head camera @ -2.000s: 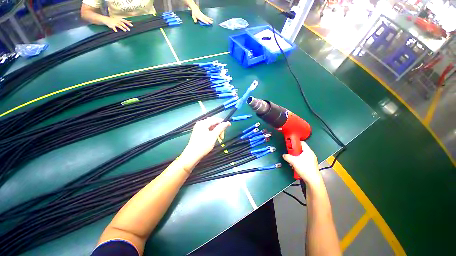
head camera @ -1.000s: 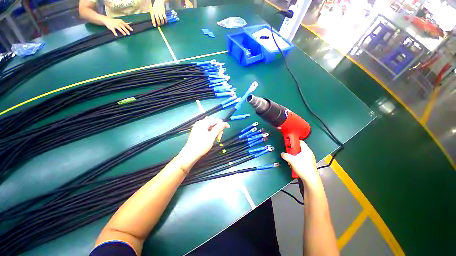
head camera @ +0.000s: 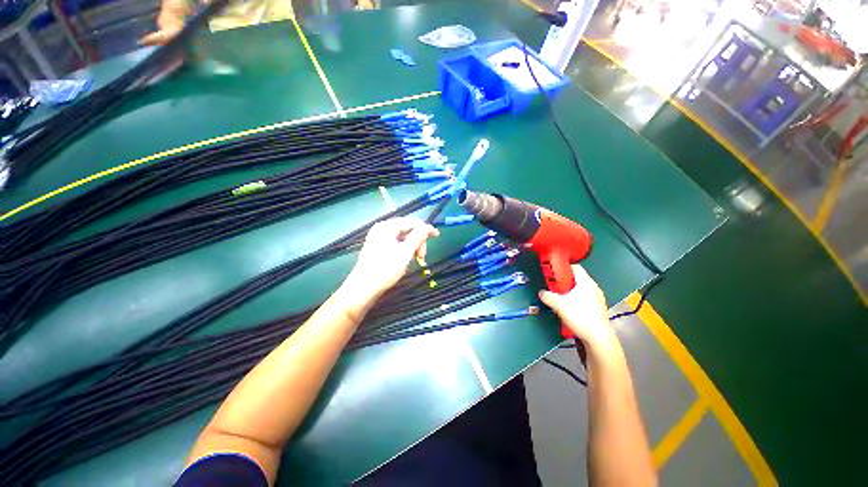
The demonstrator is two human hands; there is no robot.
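My left hand point(head camera: 388, 259) grips a black cable near its end. The cable's blue sleeve point(head camera: 465, 175) points up and right, with a silvery lug point(head camera: 483, 146) at the tip. My right hand point(head camera: 577, 302) holds the red heat gun point(head camera: 562, 238) by its grip. The gun's metal nozzle point(head camera: 479, 203) points left, at the lower part of the blue sleeve, very close to it; whether they touch I cannot tell. One cable bundle point(head camera: 238, 357) with blue ends lies below my left hand. Another bundle point(head camera: 286, 181) lies beyond it, with a yellow-green band point(head camera: 249, 189).
A blue parts bin point(head camera: 475, 87) stands at the far side of the green bench point(head camera: 647, 176), beside a clear bag point(head camera: 447, 36) and small blue pieces point(head camera: 403, 57). The gun's cord point(head camera: 590, 181) crosses the right side. A blurred person's hand point(head camera: 168, 21) is across the bench.
The nozzle has shifted slightly left and down along the sleeve, nearer its lower part. Across the bench, the other person has lifted the far bundle and moved it left.
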